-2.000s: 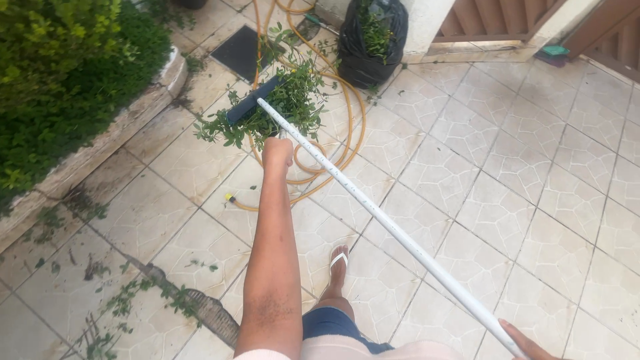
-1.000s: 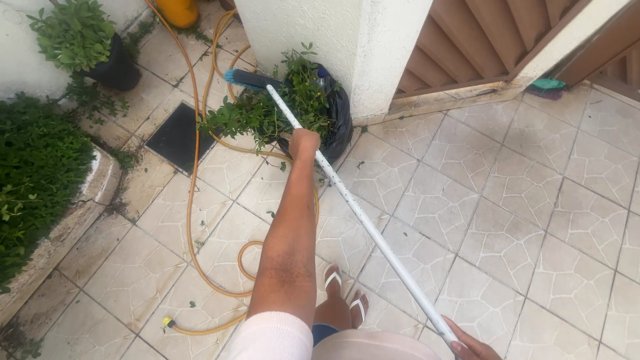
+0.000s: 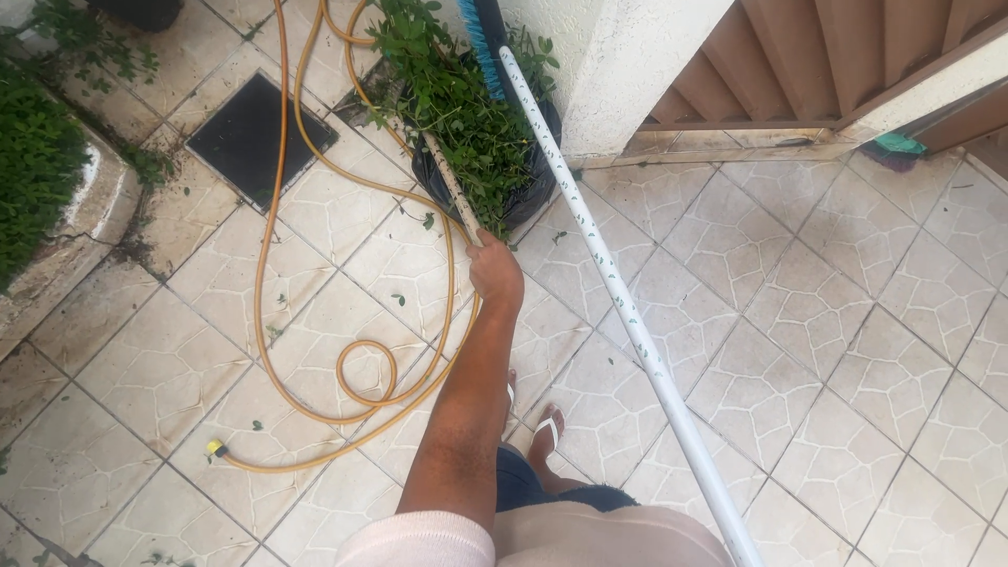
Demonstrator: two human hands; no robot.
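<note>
My left hand (image 3: 496,272) is closed around a worn stick-like handle (image 3: 453,185), whose far end goes into the leafy cuttings (image 3: 465,118). These cuttings fill a black plastic bag (image 3: 551,177) standing against the white wall post. A broom's white pole (image 3: 622,299) with small green marks slants from the lower right up to its head with blue bristles (image 3: 482,51), which lies over the cuttings. The pole's lower end leaves the frame at the bottom. My right hand is out of view.
A yellow-orange hose (image 3: 264,315) loops over the tiled floor, ending in a yellow connector (image 3: 216,448). A dark square floor cover (image 3: 256,142) lies near the planter's curb (image 3: 106,189). A brown slatted gate (image 3: 787,71) and a green-and-purple brush head (image 3: 898,150) are at upper right.
The leafy cuttings, over the floor by the hose two seconds ago, are now in the black bag. The broom has moved to the bag with them. My right hand has left the view.
</note>
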